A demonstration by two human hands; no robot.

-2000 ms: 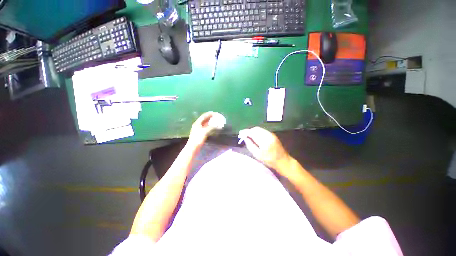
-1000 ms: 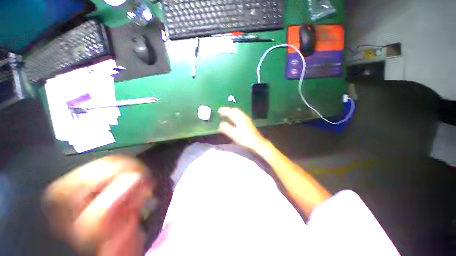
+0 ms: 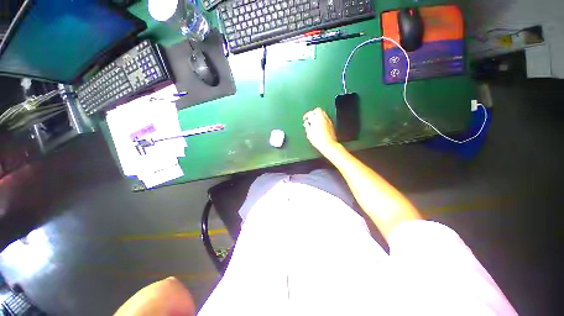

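Observation:
A small white rounded case [image 3: 277, 138] lies on the green desk [image 3: 247, 117] near its front edge. My right hand [image 3: 320, 128] is on the desk between the case and a black-screened smartphone [image 3: 347, 117]. Its fingers are curled down; whether they hold a small piece cannot be seen. A thin white cable [image 3: 405, 92] runs from the phone's far end. Of my left arm only a rounded, bare part shows, cut off at the bottom left edge; the hand itself is not visible.
Papers [image 3: 145, 166] with a grey caliper [image 3: 179, 133] lie at the desk's left. Two keyboards [image 3: 297, 21], a black mouse [image 3: 204, 68], another mouse [image 3: 410, 29] on an orange-purple pad, pens [image 3: 334, 37] and a clear bottle [image 3: 195, 26] stand or lie farther back.
The white case has left my left hand and lies on the desk. My left hand rose blurred, then left view. My right hand moved to where a small pale piece lay. The phone screen turned black.

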